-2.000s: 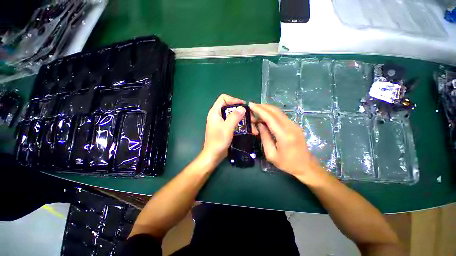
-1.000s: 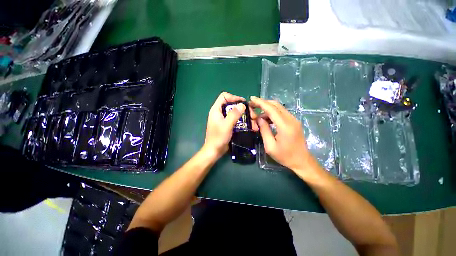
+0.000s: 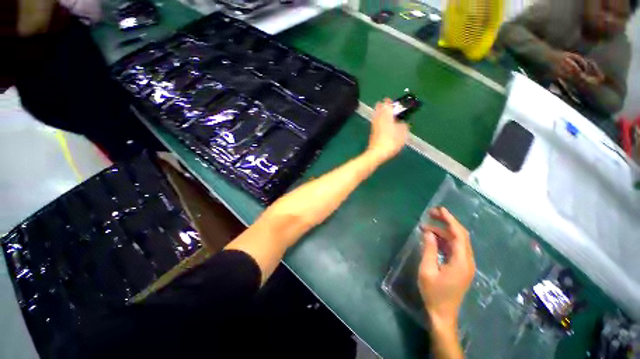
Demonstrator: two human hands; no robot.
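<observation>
My left hand (image 3: 388,132) is stretched forward over the pale dividing strip and holds the small black phone (image 3: 405,105) at its near end, over the green surface beyond. Whether the phone touches that surface I cannot tell. My right hand (image 3: 447,263) is above the left part of the clear blister tray (image 3: 484,280), fingers curled and apart, with nothing visible in it. A board with dark parts and a gold dot (image 3: 552,297) lies in the tray's right part.
Stacked black blister trays (image 3: 238,98) stand on the bench at left. More black trays (image 3: 98,231) are in an open carton (image 3: 193,203) below. Beyond are a flat black smartphone (image 3: 511,146) on a white sheet, a yellow slotted object (image 3: 472,26) and another person's hands (image 3: 577,69).
The view has turned left. My left hand has moved forward with the phone, across the pale strip. My right hand has come away from the phone.
</observation>
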